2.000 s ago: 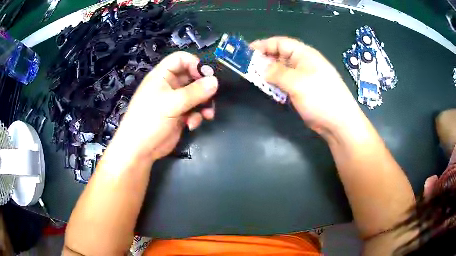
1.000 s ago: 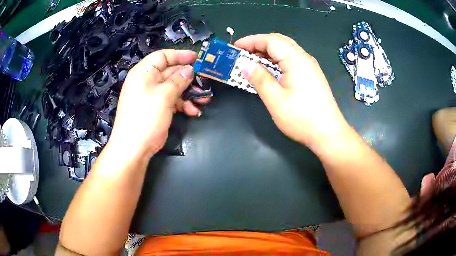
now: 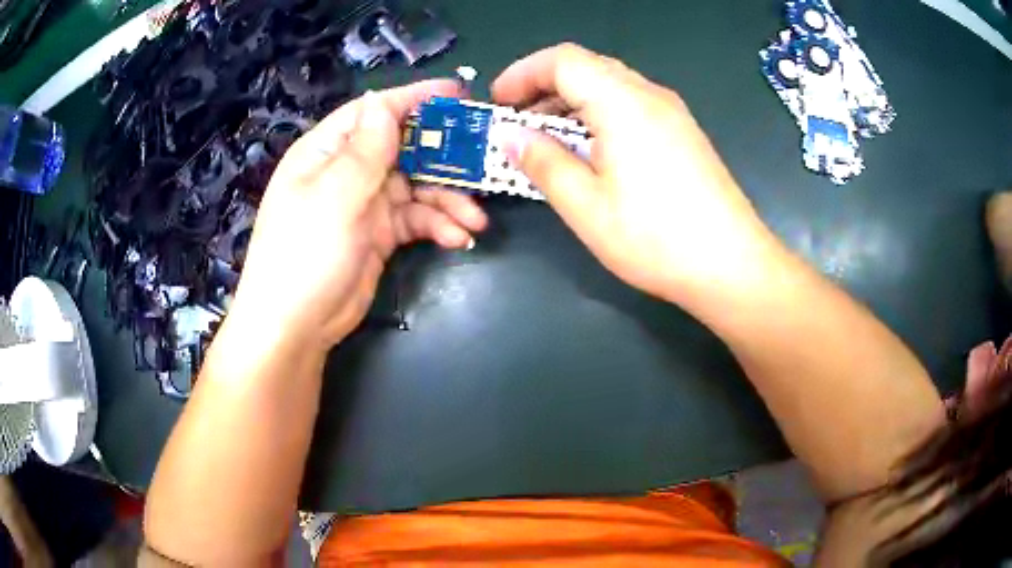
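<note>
A phone mainboard (image 3: 455, 142) is held level in front of me, its blue end to the left and its white dotted end to the right. My right hand (image 3: 616, 166) grips the white end, thumb on top. My left hand (image 3: 361, 205) holds the blue end from the left, with fingers under it. A small white wired part (image 3: 466, 73) sticks up beyond the board's far edge. The black part seen earlier in my left hand does not show; whether it is under the board I cannot tell.
A large tangled heap of black plastic brackets (image 3: 205, 122) lies at left. Several waiting boards (image 3: 827, 94) overlap at the upper right. A white fan (image 3: 53, 372) and a blue-tinted bottle (image 3: 31, 150) stand at far left. Part of another person's hand (image 3: 979, 383) shows at the right edge.
The board has turned from slanted to nearly level and moved left, its blue end now in my left hand. The black part in my left hand has gone out of sight.
</note>
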